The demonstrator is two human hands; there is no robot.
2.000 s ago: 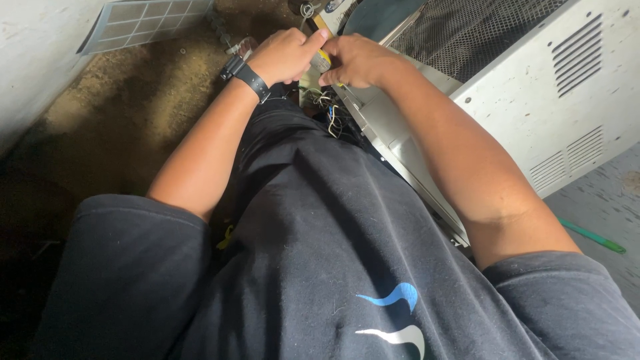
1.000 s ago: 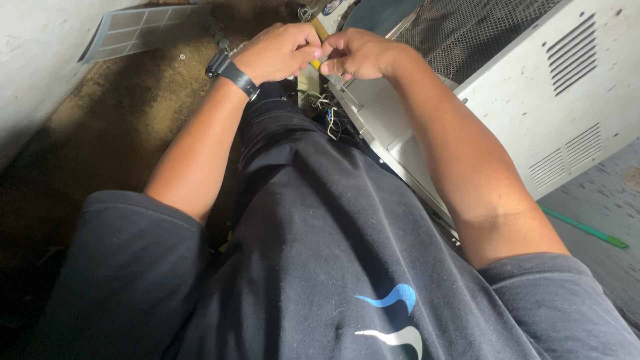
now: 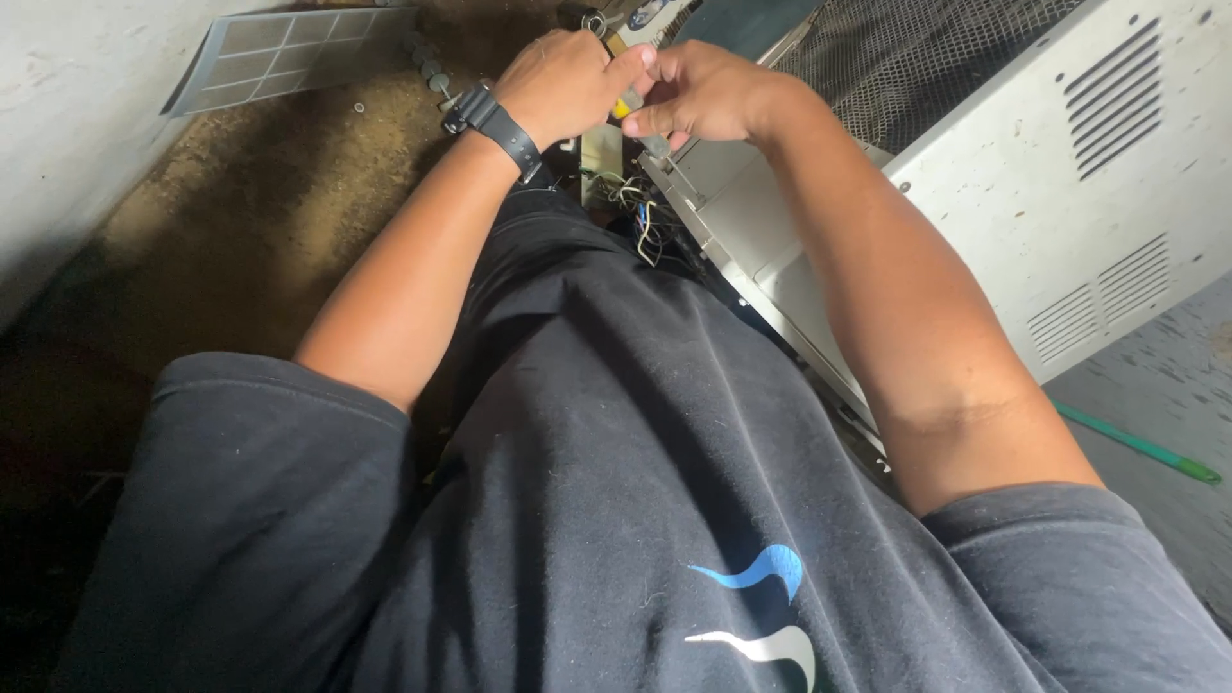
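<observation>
My left hand [image 3: 563, 87], with a black watch [image 3: 496, 125] on its wrist, is at the top middle, its thumb tip close to my right fingers. My right hand [image 3: 707, 94] pinches a small yellow and grey tool [image 3: 628, 103], whose kind I cannot tell; a grey part of it shows below the fingers. Whether my left fingers also grip it is hidden. Just below the hands, loose white, blue and other wires [image 3: 643, 207] hang beside the edge of a white metal appliance housing [image 3: 712, 183].
A vented white metal panel [image 3: 1020, 173] and black mesh [image 3: 895, 58] lie at the right. A gridded filter panel [image 3: 289, 56] leans by the wall at the upper left. A small ring [image 3: 359, 107] lies on the brown floor. A green stick [image 3: 1141, 443] is at the lower right.
Both hands have stayed close together over the appliance's edge while their fingers shifted around the yellow tool. More of the tool's yellow part showed earlier.
</observation>
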